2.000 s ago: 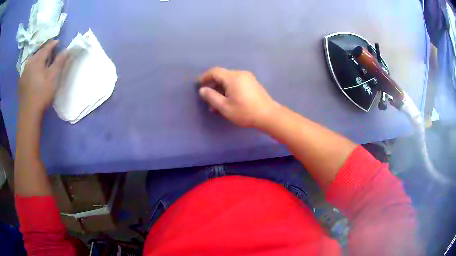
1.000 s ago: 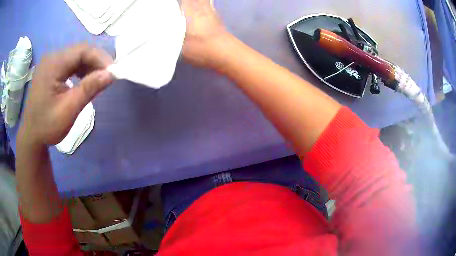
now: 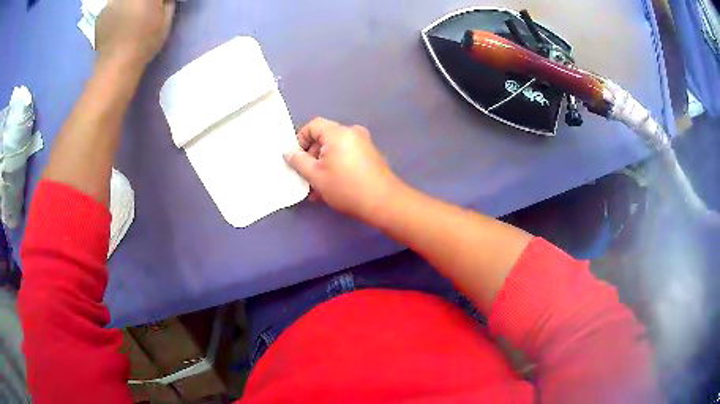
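A white pocket piece [image 3: 241, 150] lies flat on the blue-violet table cover, long, with rounded corners and a folded flap with a ridge across its upper part. My right hand [image 3: 335, 166] is at its lower right edge, thumb on the cloth and fingers bent at the edge. My left hand [image 3: 136, 28] is at the top left, partly cut off by the picture's edge, over white cloth [image 3: 88, 20]. Its fingertips are out of sight, so its grip cannot be told.
The black steam iron [image 3: 497, 71] rests at the upper right, its whitish hose [image 3: 671, 162] running off right. A tied pale bundle [image 3: 16, 154] lies far left. A white stack [image 3: 120, 209] is partly hidden by my left sleeve. Cardboard boxes [image 3: 170, 355] stand below.
The white piece held up between my hands a second ago now lies on the table. My left hand has moved up to the far edge, my right hand down to the piece. The view has shifted.
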